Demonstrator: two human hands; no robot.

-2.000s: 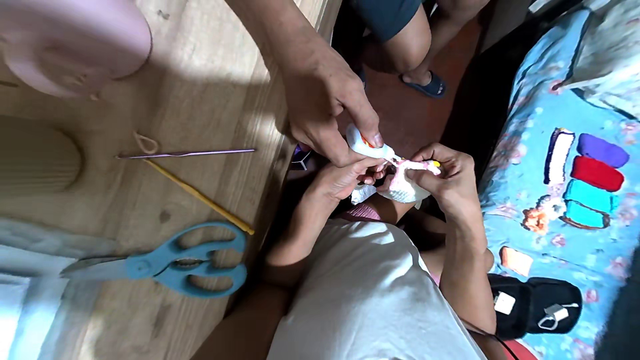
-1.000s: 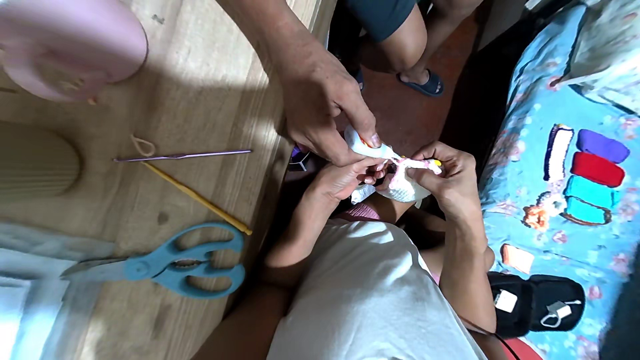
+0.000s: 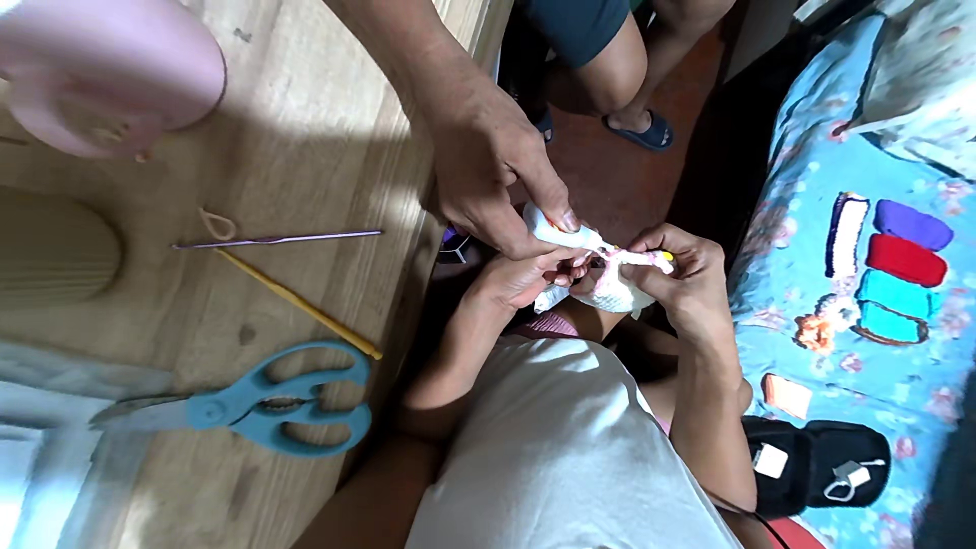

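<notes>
In the head view a small white and pink crocheted piece (image 3: 614, 286) is held between my two hands. My right hand (image 3: 682, 271) pinches its right end, where a small yellow item (image 3: 668, 257) shows. My left hand (image 3: 526, 280) holds the left side, its curled fingers partly hidden. Another person's hand (image 3: 499, 168) reaches in from the top and grips a white squeeze bottle (image 3: 560, 231), its nozzle touching or close to the pink edge of the piece.
A wooden table (image 3: 305, 183) on the left bears blue-handled scissors (image 3: 282, 400), a purple crochet hook (image 3: 282, 240), a yellow crochet hook (image 3: 297, 303) and a pink mug (image 3: 114, 69). Several crocheted pieces (image 3: 907, 259) and an open black case (image 3: 816, 465) lie on blue floral cloth (image 3: 823, 168) at right.
</notes>
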